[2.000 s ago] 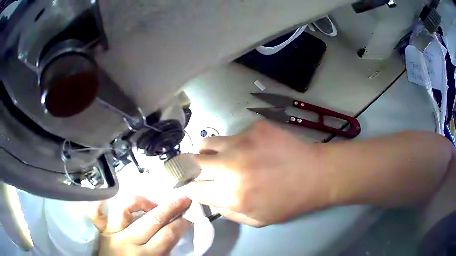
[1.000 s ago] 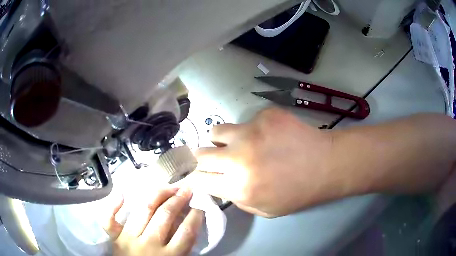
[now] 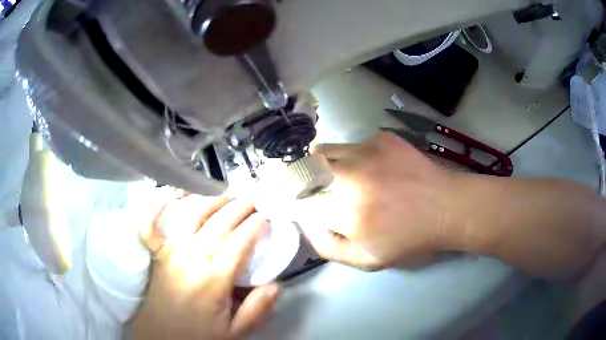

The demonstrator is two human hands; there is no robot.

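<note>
White fabric (image 3: 119, 249) lies under the sewing machine head, with a rounded end (image 3: 274, 255) showing between my hands. The lamp glare hides the needle area. My left hand (image 3: 206, 265) lies on the fabric with the fingers pointing at the needle area and the thumb apart. My right hand (image 3: 379, 199) is beside the ribbed cream knob (image 3: 309, 176), its fingers bent and its fingertips lost in glare and behind the knob. Whether it grips the fabric cannot be told.
The machine arm (image 3: 345, 30) crosses the top. Red-handled thread snips (image 3: 465, 149) lie behind my right wrist. A flat black rectangle (image 3: 442, 76) with a white cord (image 3: 425, 56) lies farther back. The lamp (image 3: 46, 199) is at left; white labels (image 3: 588, 106) hang at right.
The view has shifted, so the machine head appears farther right. My left hand has flattened and its thumb has spread out. My right hand stays beside the knob, overlapping the snips' blades more closely.
</note>
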